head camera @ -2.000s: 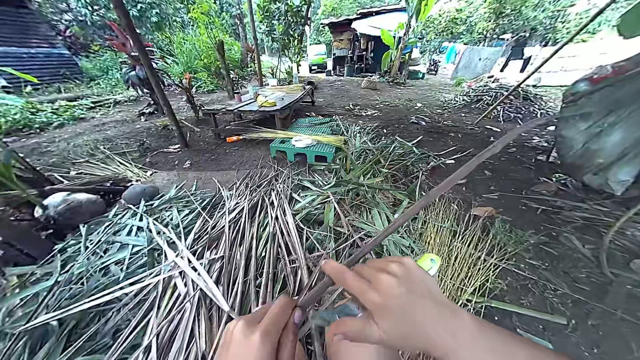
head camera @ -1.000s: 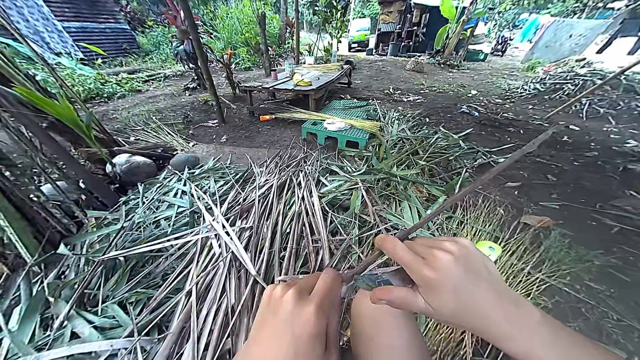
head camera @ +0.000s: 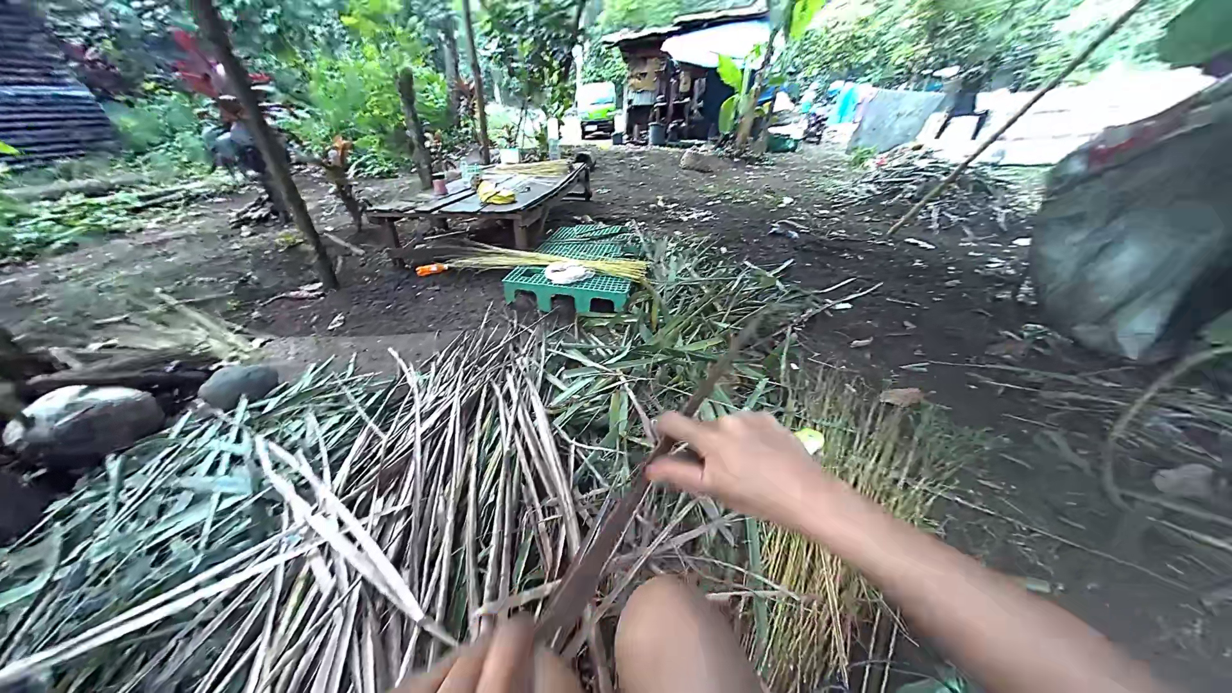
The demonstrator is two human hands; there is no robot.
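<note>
A long brown dry leaf strip [head camera: 599, 568] runs up and away from my lap, blurred toward its far tip. At its near, wider end, my left hand [head camera: 496, 659] grips it at the bottom edge of the view, partly cut off. My right hand [head camera: 733, 464] pinches the strip farther along, thumb and forefinger around it. Beneath and to the left spreads a heap of dry and green long leaves [head camera: 462, 481]. Right of my knee lies a bundle of thin yellow-green midribs [head camera: 818, 568].
A green plastic crate [head camera: 568, 284] bears more thin ribs and a white item. Behind it stands a low wooden table [head camera: 472, 200]. Two stones [head camera: 87, 419] lie at the left, a large grey sack-like object [head camera: 1136, 221] at the right. A thin pole [head camera: 1020, 120] slants at the right.
My right hand has moved farther out along the strip, away from my left hand. The strip now points more steeply away from me than before. The view has swung.
</note>
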